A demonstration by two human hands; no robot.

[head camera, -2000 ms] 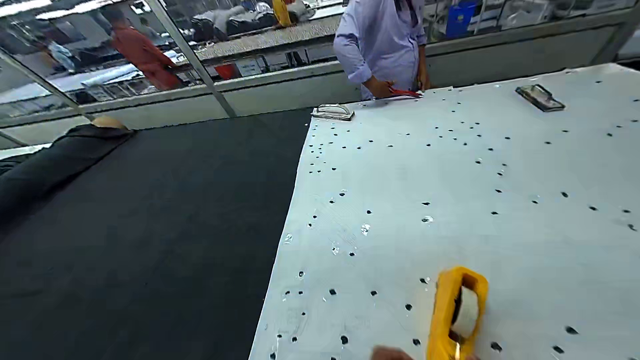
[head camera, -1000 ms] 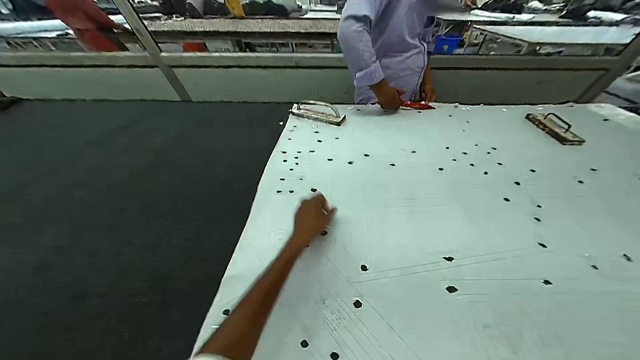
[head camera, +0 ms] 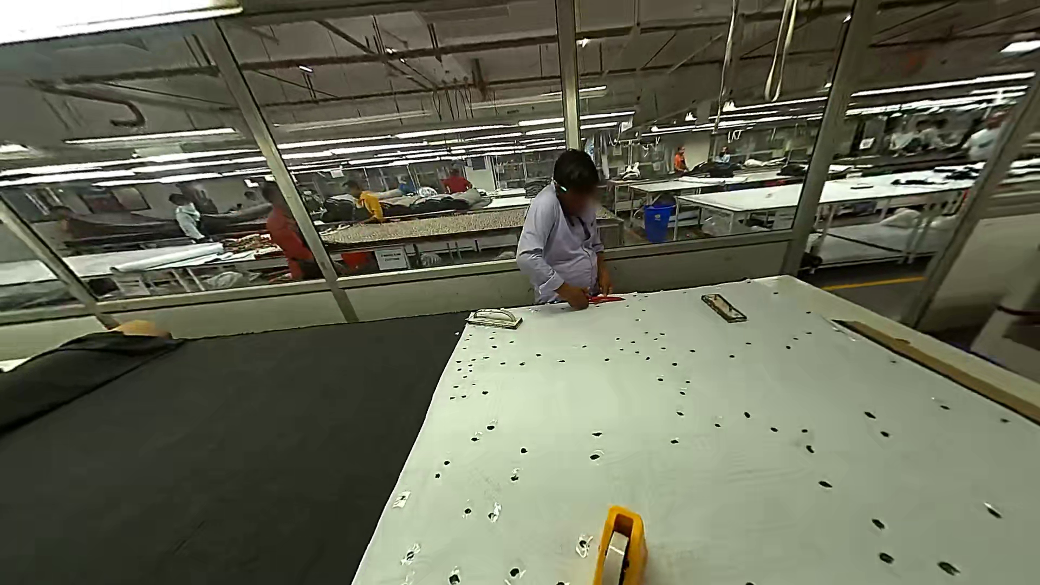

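Neither my left hand nor my right hand shows in the view of now. A yellow tape dispenser (head camera: pixel 621 546) with a roll of clear tape stands at the bottom edge, on a large white paper sheet (head camera: pixel 642 479). Small dark holes dot the paper, and shiny bits of tape lie at several of them near its left side. Dark fabric (head camera: pixel 236 431) spreads to the left of the paper. Two flat metal weights with handles rest on the paper's far part, one at the left corner (head camera: pixel 494 318) and one further right (head camera: pixel 723 308).
Across the table a person (head camera: pixel 561 236) in a light shirt stands with a hand at red scissors (head camera: pixel 605 299) on the far edge. A rolled dark fabric (head camera: pixel 73 366) lies at far left. A brown strip (head camera: pixel 942 367) runs along the right side. Behind stands a glazed partition (head camera: pixel 455 272).
The hand and forearm that reached over the left part of the paper one second ago are out of view. The view has tilted up, and the tape dispenser shows again at the bottom.
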